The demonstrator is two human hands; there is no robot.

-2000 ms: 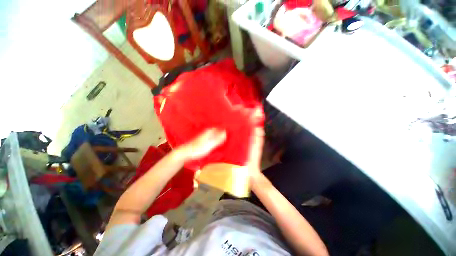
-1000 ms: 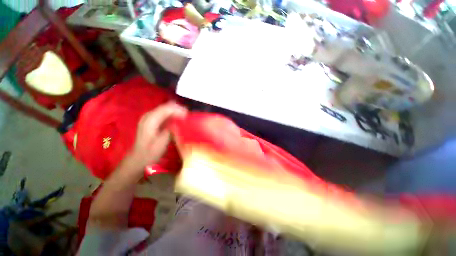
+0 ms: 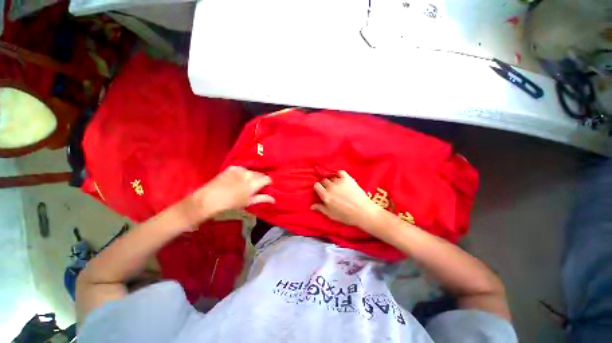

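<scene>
A bright red garment with yellow-gold lettering and a thin yellow line at its upper left edge is bunched across my lap, in front of the table's edge. My left hand lies on its left part, fingers bent and pinching cloth. My right hand grips folds near the middle, a short way to the right. Both hands are bare. A pile of red garments with a small yellow mark lies to the left, touching this one.
The white table runs across the top. Dark snips and black-handled scissors lie at its right. A wooden chair with a pale heart-shaped panel stands at left. Another person's blue-grey clothed part shows at right.
The garment that was stretched out to the right, yellow side showing, now lies gathered on my lap, red side up. Both my hands are now on it. The view has shifted.
</scene>
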